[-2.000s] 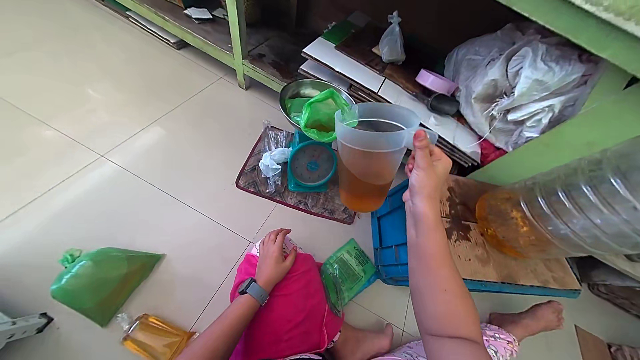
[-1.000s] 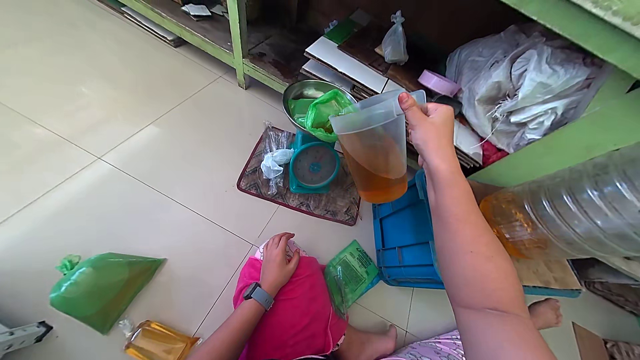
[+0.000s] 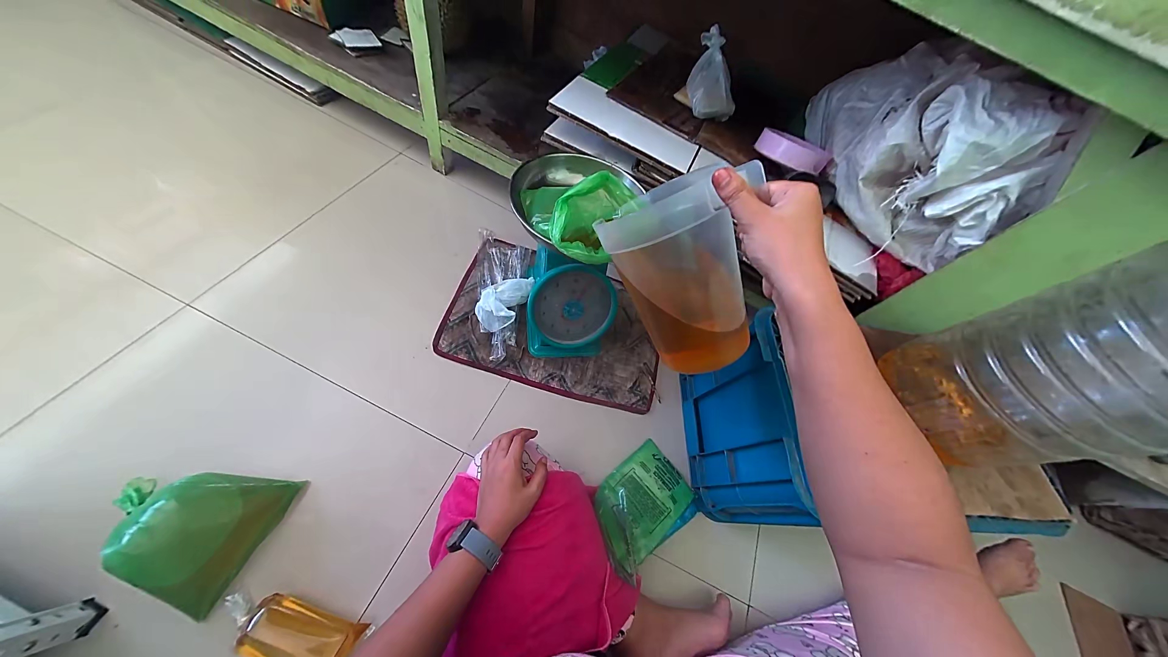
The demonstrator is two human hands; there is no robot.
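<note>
My right hand grips the handle of a translucent plastic pitcher, tilted to the left with amber liquid in it. Its rim is at the mouth of an open green plastic bag, which sits in the metal bowl of a teal kitchen scale. Whether liquid flows cannot be told. My left hand, with a watch on the wrist, rests on the pink cloth over my knee and holds nothing.
A large clear plastic bottle lies over a blue crate at right. Tied green bag and amber-filled clear bag lie on the floor at left. Green shelving stands behind, holding a white sack.
My right hand has raised the pitcher and tilted it left, bringing its rim to the green bag in the bowl. The left hand has stayed on the knee.
</note>
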